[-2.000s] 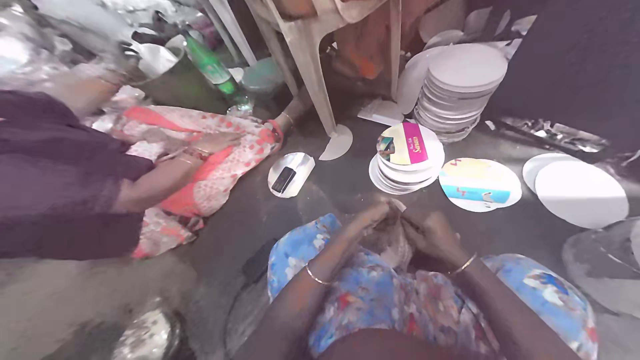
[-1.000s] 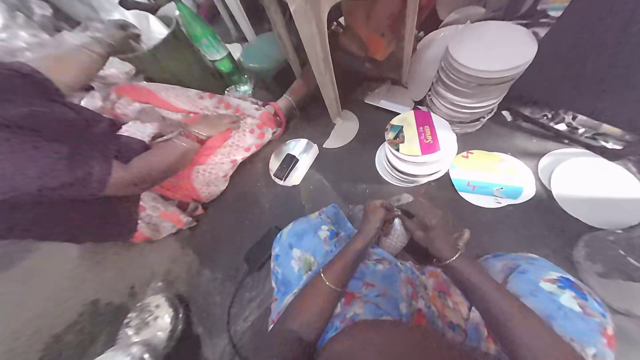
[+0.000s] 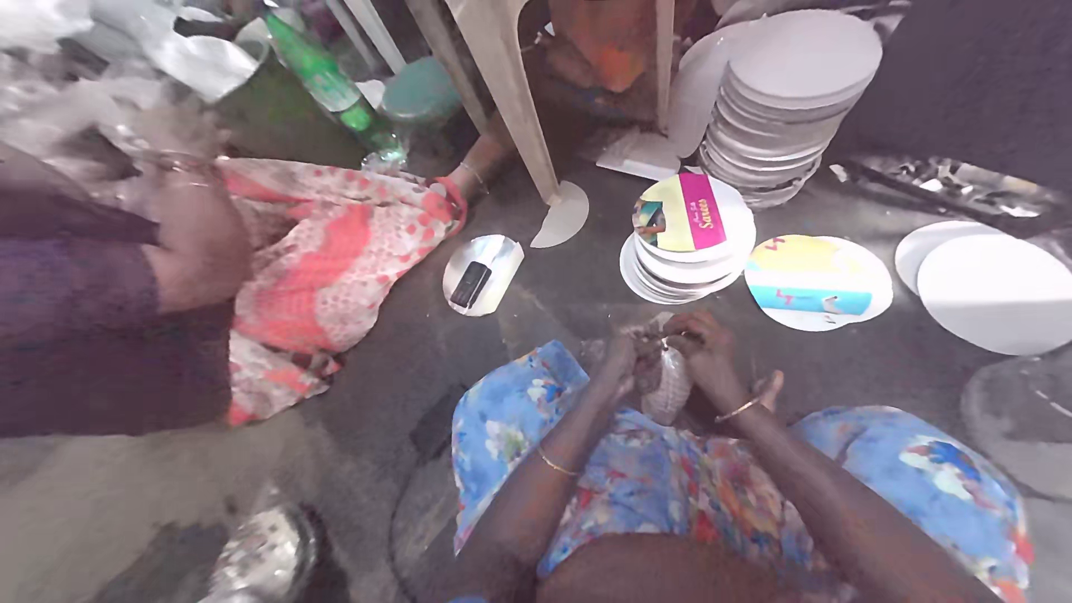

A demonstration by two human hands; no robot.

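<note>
Above my lap, my left hand (image 3: 624, 356) and my right hand (image 3: 708, 347) meet, fingers bent around the top of a small translucent bag (image 3: 668, 387) that hangs between them. What fills the bag cannot be made out. Just beyond my hands lies a low stack of round discs (image 3: 678, 272), its top one printed in yellow and pink. To the right of that are discs printed yellow and blue (image 3: 816, 289). A black mobile phone (image 3: 471, 285) rests on a shiny disc (image 3: 500, 289) on the floor.
A tall stack of white discs (image 3: 800, 63) stands behind, near a plastic chair's leg (image 3: 511, 100). More white discs (image 3: 997, 293) lie at right. Another person's arm (image 3: 197, 234) and patterned cloth (image 3: 318, 276) occupy the left, near a green bottle (image 3: 314, 67). A metal vessel (image 3: 264, 544) sits lower left.
My fingers have shifted at the top of the bag, which hangs in plainer view now. The other person's near arm at left has drawn back from the patterned cloth.
</note>
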